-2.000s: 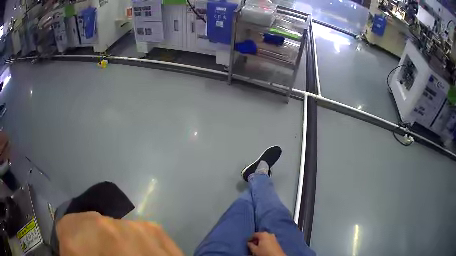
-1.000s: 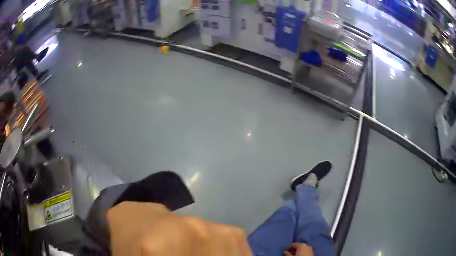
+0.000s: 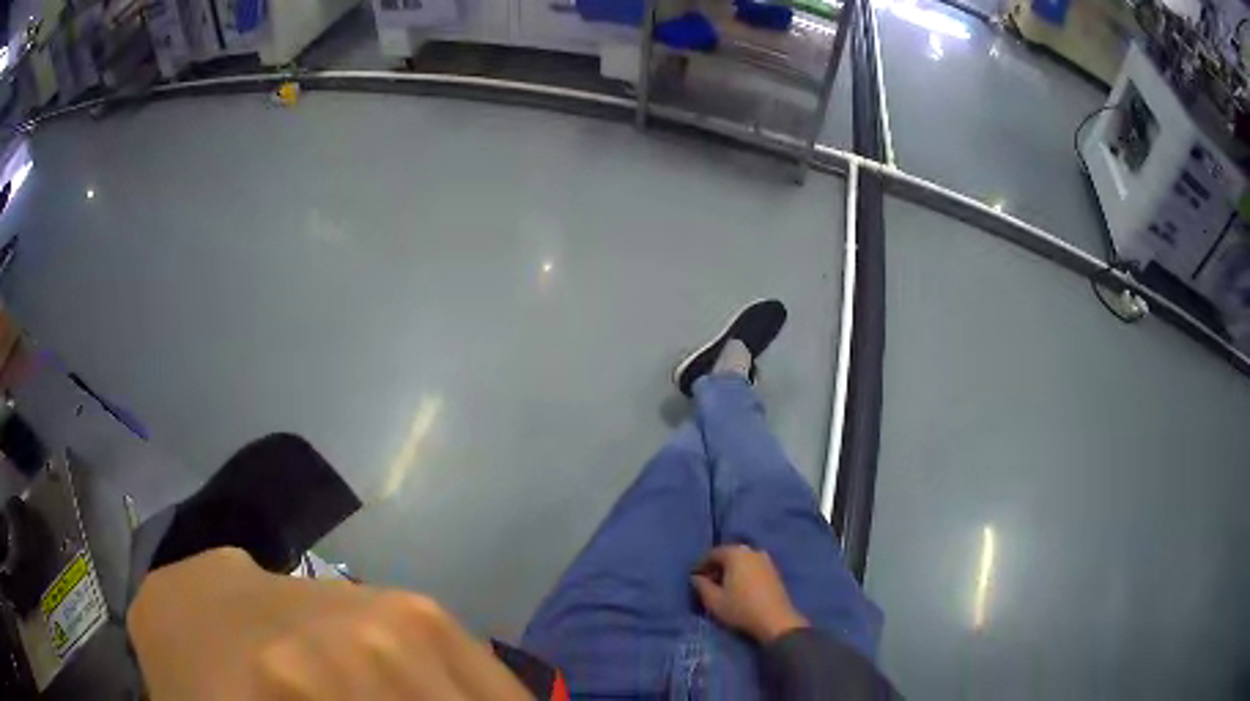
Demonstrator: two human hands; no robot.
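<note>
My left hand point(image 3: 309, 637) is large, blurred and very near the camera at the bottom left, cut off by the lower edge. Its knuckles show, but its fingertips are hidden, so its grip cannot be told. My right hand point(image 3: 747, 592) rests on my jeans point(image 3: 638, 582) with fingers curled together and nothing visible in it. A dark sleeve runs from it to the bottom edge. A grey metal machine part with a yellow-and-white label point(image 3: 73, 603) is cut off at the left edge.
A black shape point(image 3: 267, 500) stands behind my left hand. My black shoe point(image 3: 733, 345) is on the grey-green floor point(image 3: 452, 260). A white-and-black strip point(image 3: 853, 342) runs along the floor at right. A wire shelf cart point(image 3: 740, 96) and white machine cabinets point(image 3: 1165, 192) stand farther back.
The view swung left, then back right and lower. More of my right hand and its sleeve now shows on my thigh. My left hand stays near the camera.
</note>
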